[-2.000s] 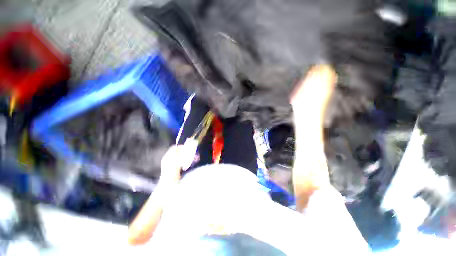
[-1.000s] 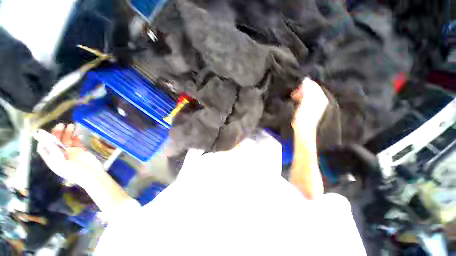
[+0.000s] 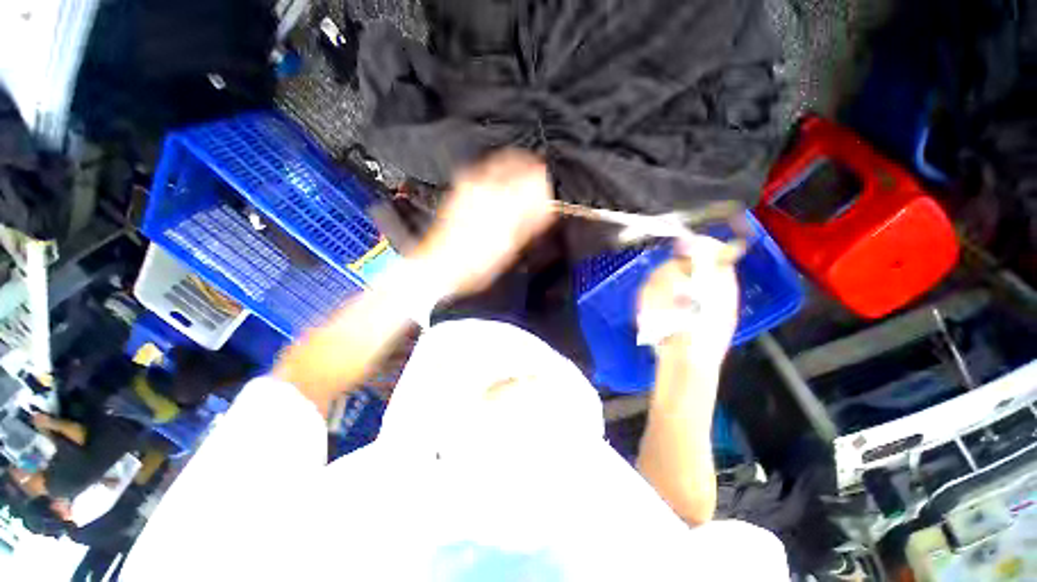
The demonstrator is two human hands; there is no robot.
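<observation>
A large heap of dark cloth (image 3: 614, 91) lies at the top centre, with folds drawn in toward its middle. My left hand (image 3: 491, 216), blurred, is closed on one part of a narrow tan tie strip (image 3: 603, 214) at the heap's near edge. My right hand (image 3: 691, 293) is to its right, closed on the other part of the strip. The strip runs taut between my hands. A small white piece, perhaps a ticket, shows at my right hand; its hold is unclear.
A blue slotted crate (image 3: 245, 216) stands left, with a white-grey crate (image 3: 188, 298) beside it. Another blue crate (image 3: 756, 279) is behind my right hand. A red stool (image 3: 887, 227) stands right. A white table edge (image 3: 955, 421) is lower right. Part of a person (image 3: 85, 455) shows lower left.
My left hand has moved from the far left to the centre and now grips the strip. My right hand has left the cloth and holds the strip. The view has shifted, showing the red stool.
</observation>
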